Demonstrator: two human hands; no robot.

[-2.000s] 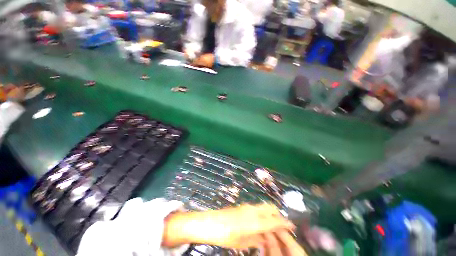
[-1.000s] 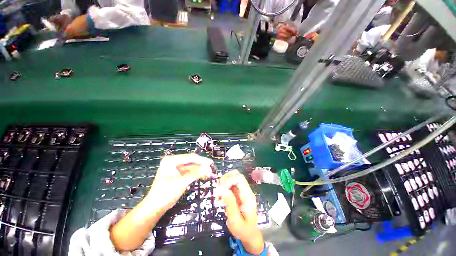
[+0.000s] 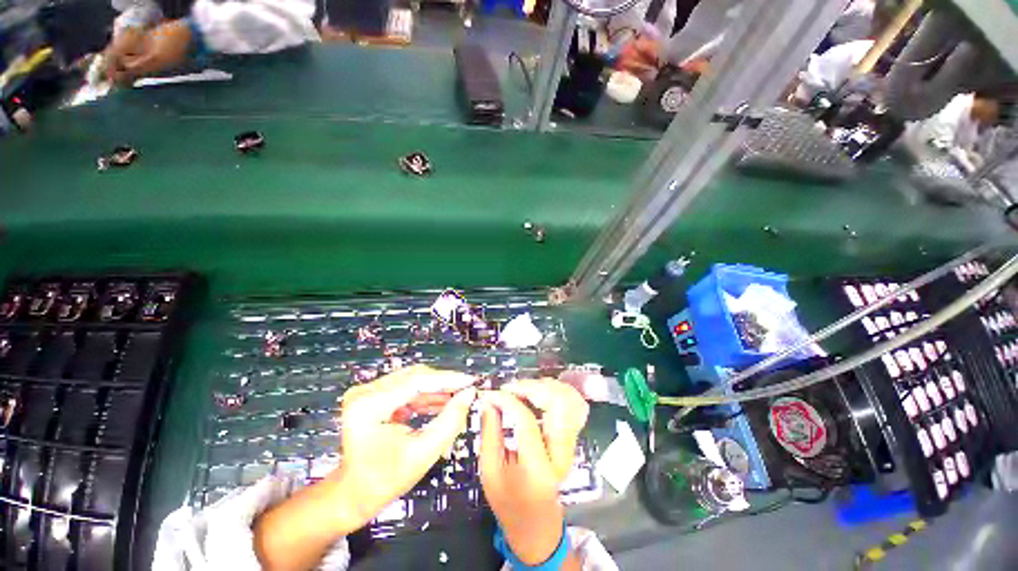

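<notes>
My left hand (image 3: 391,435) and my right hand (image 3: 527,441) meet at the fingertips above the clear blister tray (image 3: 251,446). Both pinch a tiny component (image 3: 482,390) between them; it is mostly hidden by the fingers. The tray holds scattered small parts. A dark housing with a pale square piece (image 3: 450,309) lies at its back edge beside a white scrap (image 3: 520,331). The glue syringe (image 3: 592,384), with a green end cap (image 3: 639,394), lies right of my right hand, which partly covers it.
A black blister tray (image 3: 84,413) is at left. Small units ride on the green conveyor (image 3: 335,167). A slanting metal post (image 3: 703,134) stands behind. At right are a blue bin (image 3: 726,318), a black fan (image 3: 795,426), a glass jar (image 3: 681,491), white paper (image 3: 621,457) and black trays (image 3: 927,390).
My hands have closed together at the fingertips; my right hand has turned and its fingers are more bent. The view has shifted slightly. Units on the conveyor appear further left.
</notes>
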